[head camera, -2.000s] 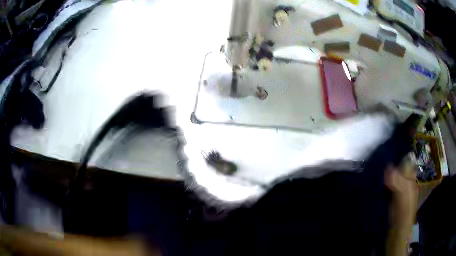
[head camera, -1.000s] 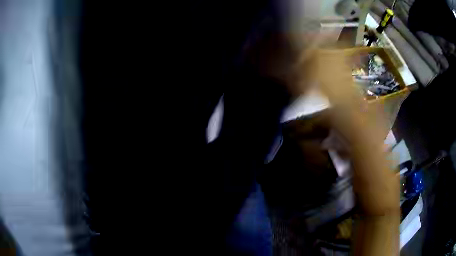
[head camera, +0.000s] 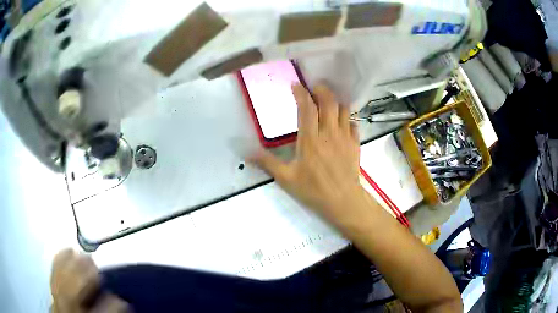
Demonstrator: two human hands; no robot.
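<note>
A smartphone (head camera: 269, 101) in a red case lies on the machine bed, its screen pink-white. My right hand (head camera: 321, 147) is over the phone's right edge, fingers spread and holding nothing, with a fingertip at the screen. My left hand (head camera: 82, 284) is at the lower left, blurred and cut off by the bottom edge, at the end of the dark navy cloth (head camera: 196, 290); whether it grips the cloth is unclear. The needle area (head camera: 107, 159) is at the left, partly hidden by the machine head.
The off-white sewing machine arm (head camera: 257, 30) with JUKI lettering spans the top. A yellow-orange box (head camera: 422, 174) of metal parts stands at the right. A slim metal tool (head camera: 388, 116) lies beyond my right hand. A red cord (head camera: 385, 195) lies on the white table (head camera: 214, 235) with its ruler scale.
The view has swung from the dark cloth and lap back to the machine bed. My right hand is now at the phone, whose screen is brighter. My left hand has come into view.
</note>
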